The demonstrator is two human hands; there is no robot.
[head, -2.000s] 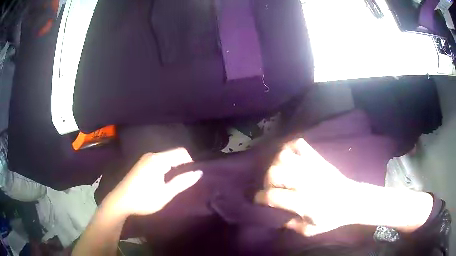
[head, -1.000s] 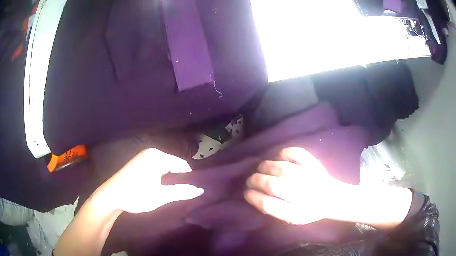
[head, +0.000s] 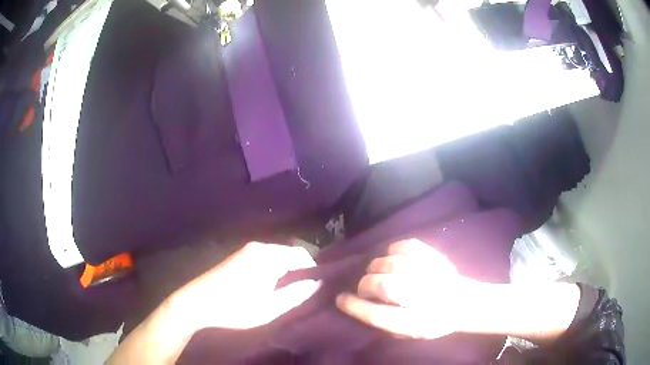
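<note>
A dark purple garment panel covers the table and hangs over my lap. A lighter purple strip lies on it, with a loose thread at its lower end. A faint angular outline shows on the panel left of the strip. My left hand pinches a fold of the cloth between thumb and fingers. My right hand is just to the right, fingers curled on the same cloth. Both hands are overexposed, so fingertip detail is washed out.
The white table surface glares at upper right. Small metal parts of the machine show at the top, at the strip's upper end. An orange object lies at the left by the white table edge. White fabric scraps are at lower right.
The view has shifted, so the strip and table sit lower and the metal parts now show at the top. My left hand has come closer to my right; both still hold the cloth.
</note>
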